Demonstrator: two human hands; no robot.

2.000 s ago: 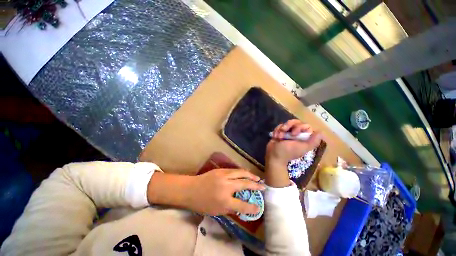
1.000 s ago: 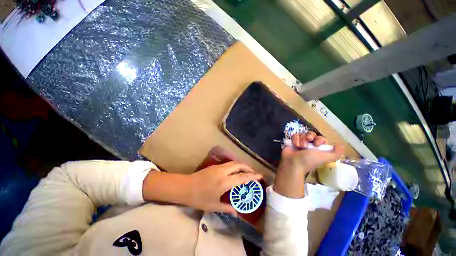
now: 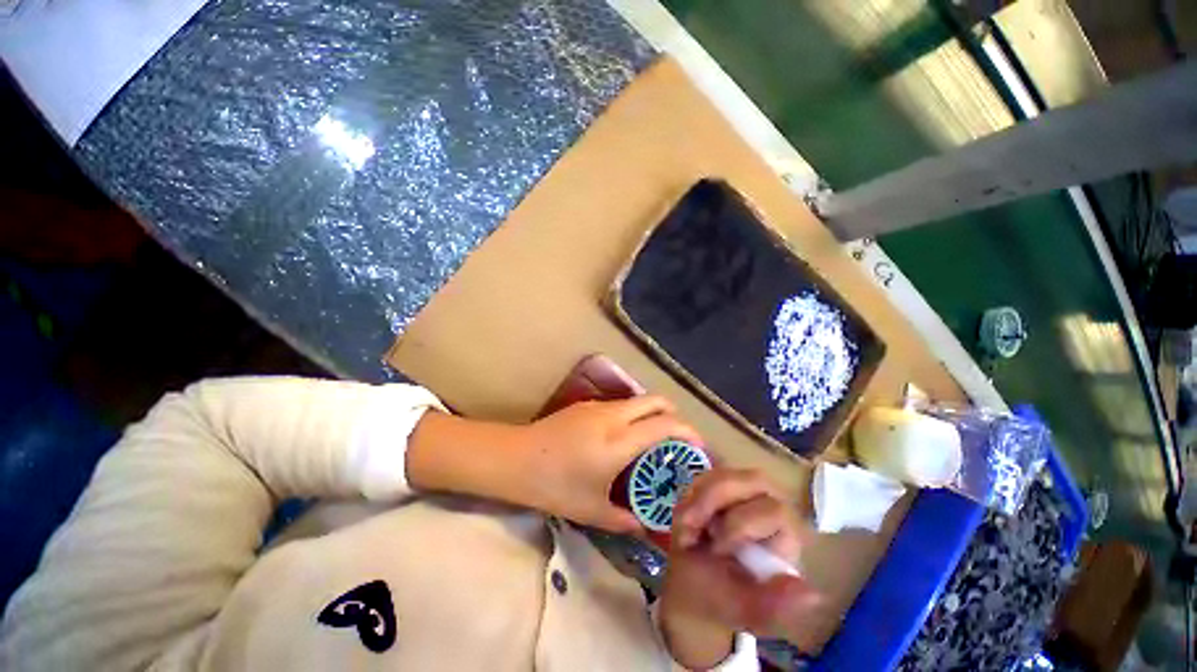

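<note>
My left hand (image 3: 578, 453) is around a round spoked wheel (image 3: 663, 483) on the red-brown fixture (image 3: 593, 381), which is mostly covered by the hand. The wheel's ribbed face points up. My right hand (image 3: 735, 538) is just right of the wheel, partly blurred, closed around the white handle of a thin applicator (image 3: 765, 562); its tip is hidden by the fingers. The black parts tray (image 3: 696, 282) lies ahead on the cardboard, with a pile of small white parts (image 3: 810, 361) at its right end.
A cream-white pot (image 3: 906, 446), a folded white cloth (image 3: 853, 498) and a clear plastic bag (image 3: 1000, 453) sit beside the blue bin (image 3: 906, 578) of dark parts. Bubble wrap (image 3: 341, 171) covers the left bench. Another wheel (image 3: 1002, 331) is on the green belt behind the metal post (image 3: 998, 164).
My right hand has moved from over the white parts in the tray back towards my body, to the wheel. The left hand still holds the wheel. The camera view has shifted slightly.
</note>
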